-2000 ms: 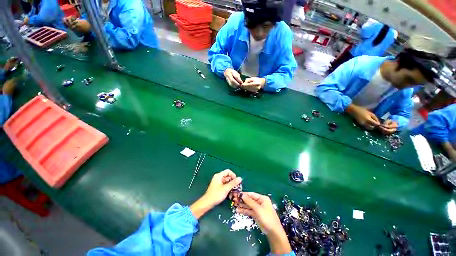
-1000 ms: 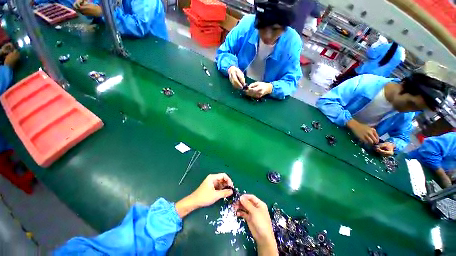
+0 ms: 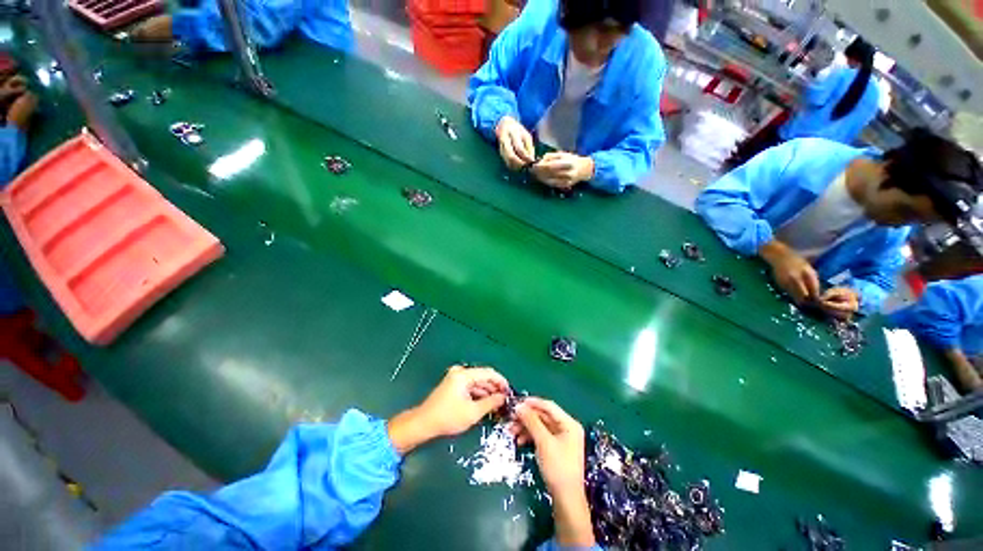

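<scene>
My left hand (image 3: 466, 400) and my right hand (image 3: 552, 428) meet at the lower middle, fingertips pinching a small dark sub-assembly (image 3: 513, 403) between them. Fingers partly hide it. A loose heap of small white parts (image 3: 498, 456) lies on the green bench just below the hands. A large tangled pile of dark sub-assemblies (image 3: 647, 493) lies right of my right hand. Thin silver tweezers (image 3: 414, 344) lie left of and beyond the hands, with a white square (image 3: 397, 300) near their tip.
A red-pink tray (image 3: 108, 231) stands at left. A single dark unit (image 3: 563, 349) lies on the green strip (image 3: 485, 269); others lie farther up it. A second white square (image 3: 748, 480) is right of the pile. Several people in blue smocks sit across the bench.
The single dark unit on the strip has shifted left in view, and other units on the strip have shifted left too. Both hands still hold the sub-assembly, fingertips closer together.
</scene>
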